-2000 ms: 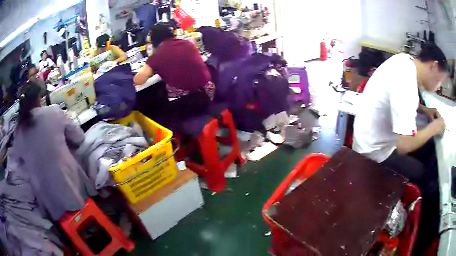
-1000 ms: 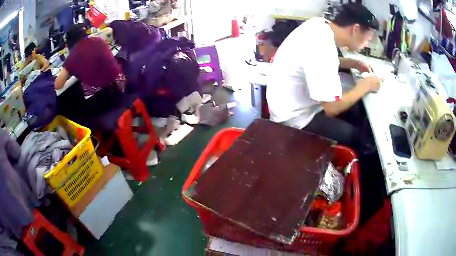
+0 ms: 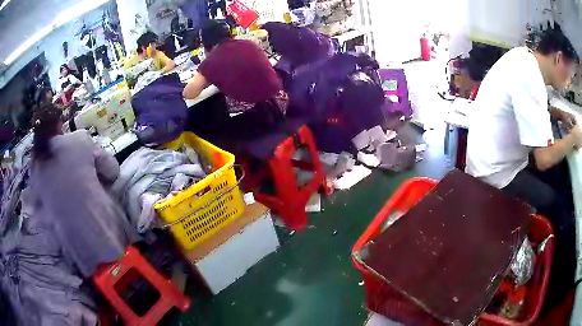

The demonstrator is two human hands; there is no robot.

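Observation:
Neither of my hands is in the picture. Nearest in front is a red plastic basket [image 3: 390, 308] at the lower right. A scuffed dark red-brown board [image 3: 447, 248] lies tilted across its top and hides much of the inside. A crumpled silver foil packet [image 3: 523, 262] and orange packets show in the basket's right part, beside the board.
A yellow crate [image 3: 205, 219] with grey garments stands on a white-sided box [image 3: 239, 251]. Red stools [image 3: 293, 181] stand on the green floor. A person in white sits at the right table. Others sit at machines at left and back. Purple cloth is heaped behind scattered scraps.
The view swung right, then back left. The cream machine and dark phone-like slab seen a second ago are out of view. The person in white still bends over the table.

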